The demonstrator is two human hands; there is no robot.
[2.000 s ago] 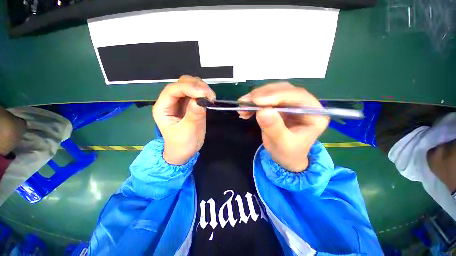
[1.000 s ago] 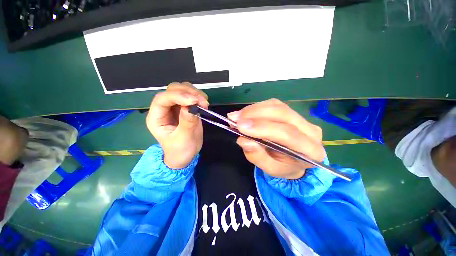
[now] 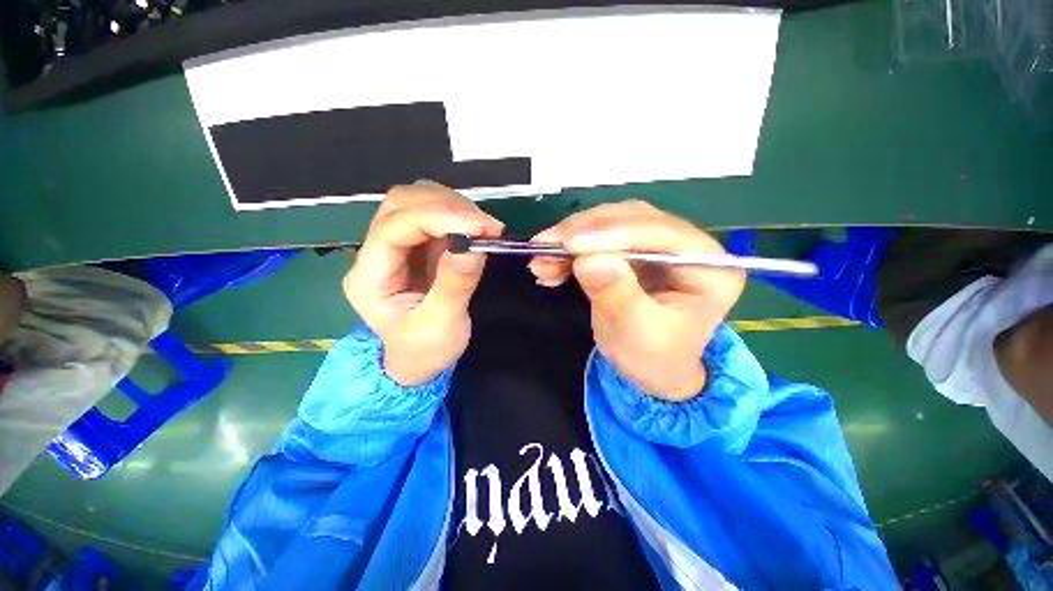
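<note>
My left hand (image 3: 418, 283) pinches a small black component (image 3: 460, 244) between thumb and finger, near the bench edge. My fingers hide part of it. My right hand (image 3: 647, 289) holds silver tweezers (image 3: 693, 261) nearly level. Their tips touch the component or lie right at it; which one I cannot tell. A white backing sheet (image 3: 624, 92) lies on the bench beyond my hands, with a black stepped adhesive area (image 3: 335, 156) on its left part.
A black parts tray (image 3: 127, 64) with glinting pieces is at the top left. Clear plastic trays (image 3: 981, 40) lie at the top right. Blue stools (image 3: 144, 398) stand below the bench. Another person's sleeve (image 3: 87, 335) shows at left, and another person's arm (image 3: 964, 346) at right.
The tweezers have turned from slanting down to the right to nearly level, with their prongs closer together. My left hand still pinches the component.
</note>
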